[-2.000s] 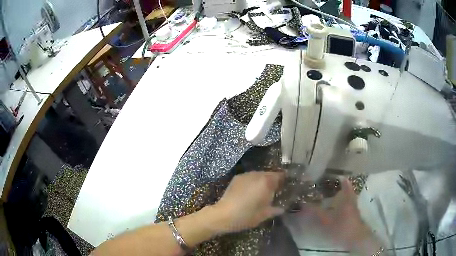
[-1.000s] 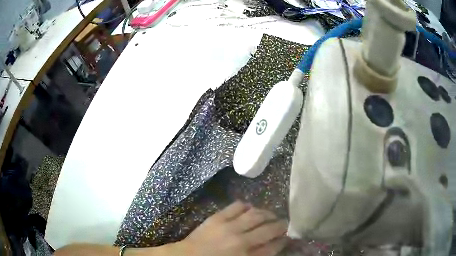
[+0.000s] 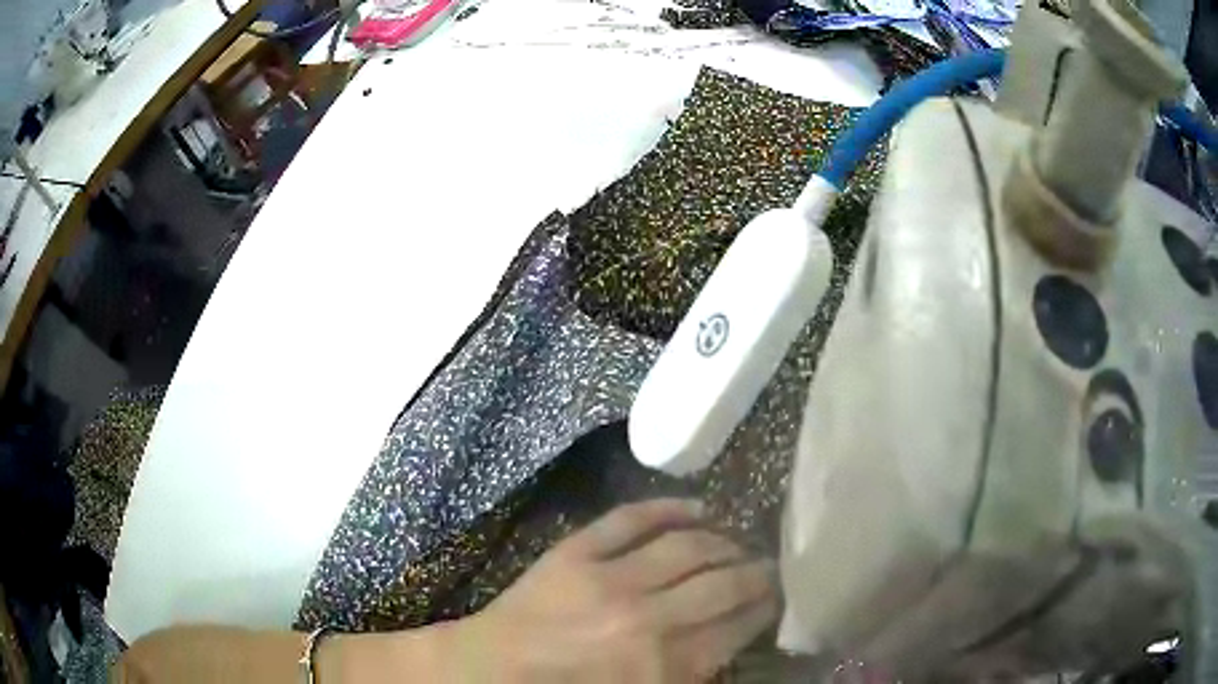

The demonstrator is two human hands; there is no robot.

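The patterned fabric panel point(image 3: 721, 174) lies on the white table, gold-brown speckled at the back. Its silvery grey side point(image 3: 461, 408) is folded up along the left, with a dark plain strip point(image 3: 588, 468) beside it. My left hand point(image 3: 641, 595) lies flat on the cloth, fingers towards the machine and slightly bent; its fingertips are at the head's lower left edge. The large cream-white sewing machine head point(image 3: 908, 388) fills the right side and hides the needle area. My right hand is not in view.
A white lamp paddle point(image 3: 728, 341) on a blue flexible arm hangs over the cloth, left of the head. A pink tray point(image 3: 401, 24) is at the far edge. Mixed scraps point(image 3: 868, 27) lie behind. A speckled heap point(image 3: 114, 454) hangs low at left. Another table point(image 3: 114, 140) stands at far left.
The view has moved in closer to the machine head. My right hand, blurred by the needle area two seconds ago, is out of view. My left hand stays on the cloth beside the head.
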